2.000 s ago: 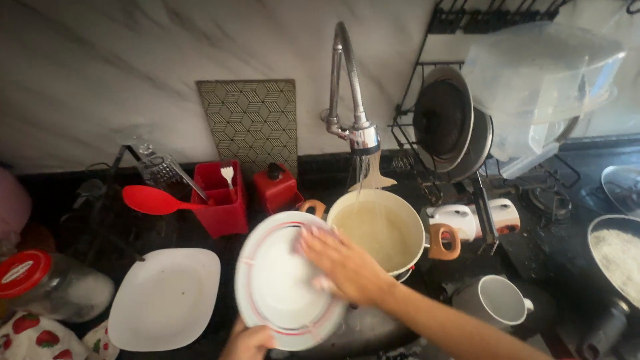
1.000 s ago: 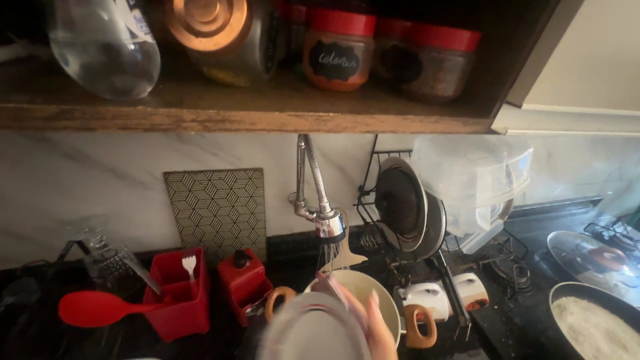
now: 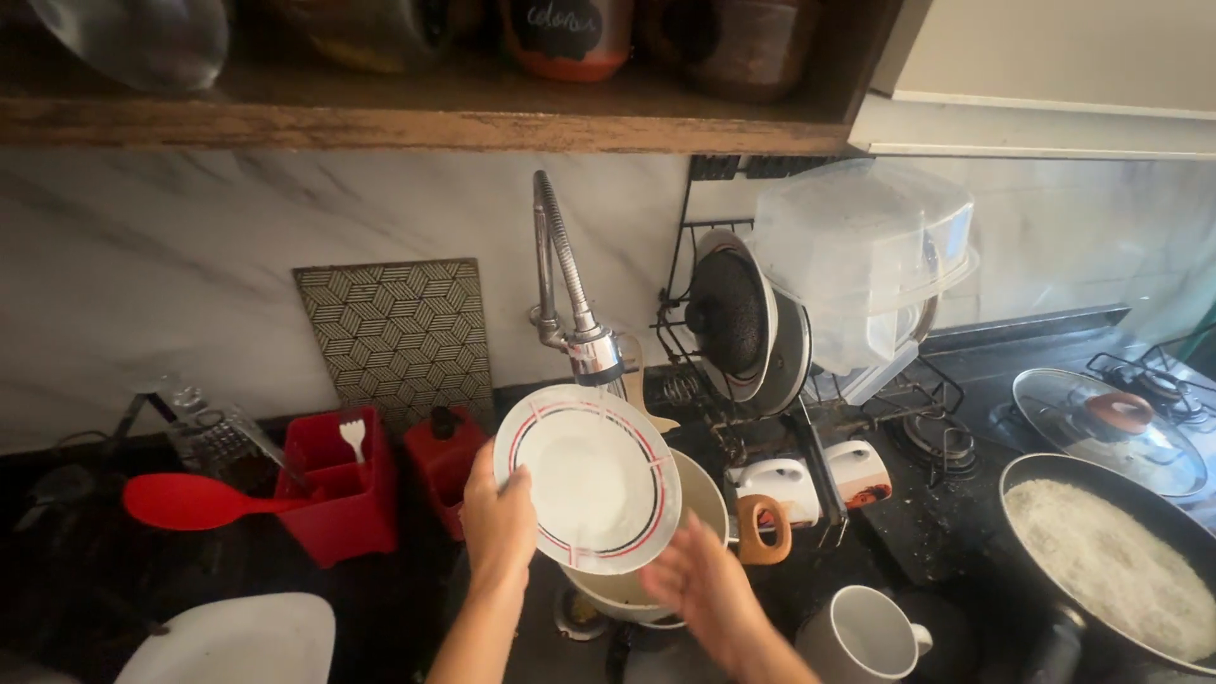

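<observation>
A white plate with red and black rim lines (image 3: 594, 480) is tilted under the chrome faucet (image 3: 594, 353). My left hand (image 3: 499, 518) grips its left edge, thumb on the face. By the plate's lower right edge is my right hand (image 3: 698, 579), fingers blurred and apart; whether it touches the plate I cannot tell. Behind and below the plate sits a cream pot with wooden handles (image 3: 705, 494), partly hidden.
Left are a red utensil holder (image 3: 347, 513), a red spoon (image 3: 190, 494) and a square white plate (image 3: 237, 641). Right stand a dish rack (image 3: 679, 323), mugs (image 3: 779, 489), a white cup (image 3: 860, 636) and a pan of white food (image 3: 1111, 560). A wooden shelf (image 3: 427, 128) hangs above.
The plate, earlier low with my right hand on its face, is now raised under the faucet. My right hand has moved to its lower right edge. The view shifted up, then partly back down.
</observation>
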